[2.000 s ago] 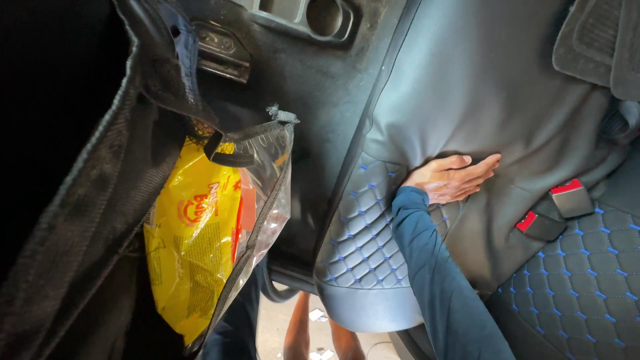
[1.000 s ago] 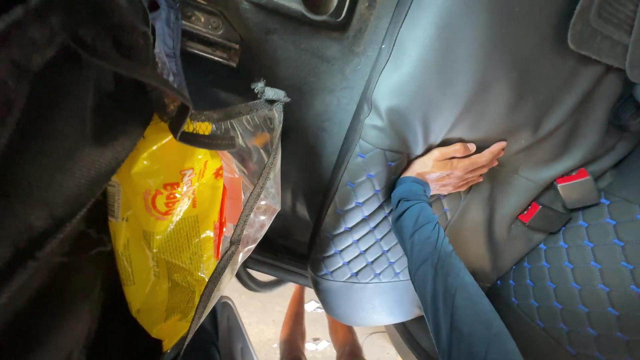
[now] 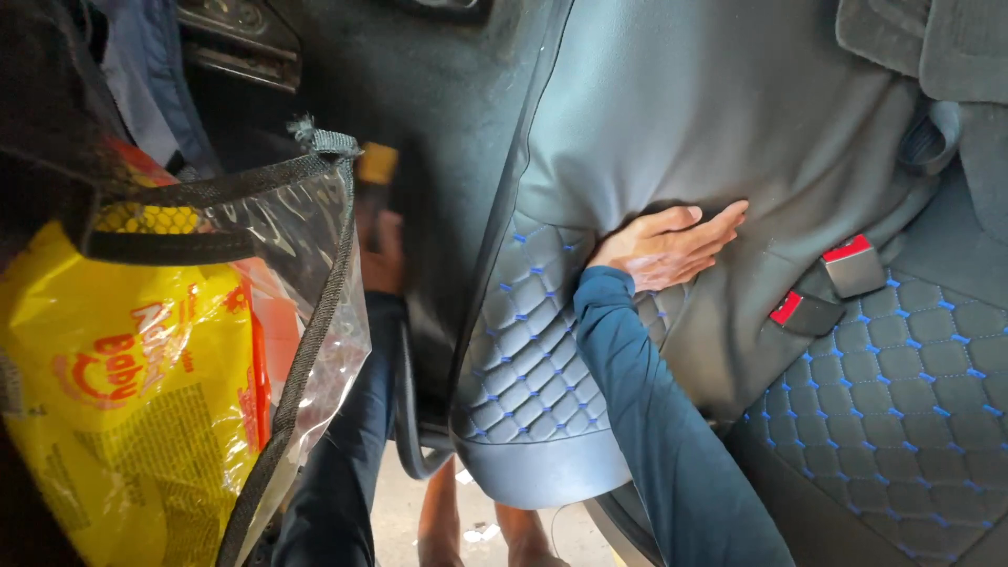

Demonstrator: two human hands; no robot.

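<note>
My right hand (image 3: 669,244), in a blue sleeve, rests on the dark synthetic-leather cover of a car seat (image 3: 614,110), beside its quilted panel with blue stitching. It holds nothing that I can see. My left hand (image 3: 382,252) is low in the dark gap between the seat and a hanging bag, partly behind the bag's clear plastic side. It is blurred, and a small yellow object (image 3: 378,163) shows just beyond its fingers; whether the hand grips it is unclear. The black-edged clear bag (image 3: 323,315) holds a yellow printed plastic package (image 3: 134,394).
Two seat-belt buckles with red buttons (image 3: 846,250) lie right of my right hand. A second quilted seat section (image 3: 906,394) fills the lower right. A metal seat rail (image 3: 244,59) is at upper left. Bare legs (image 3: 441,512) and pale ground show below.
My left hand and its dark sleeve have come into view between the bag and the seat, with the yellow object beyond the fingers. My right hand stays on the seat cover.
</note>
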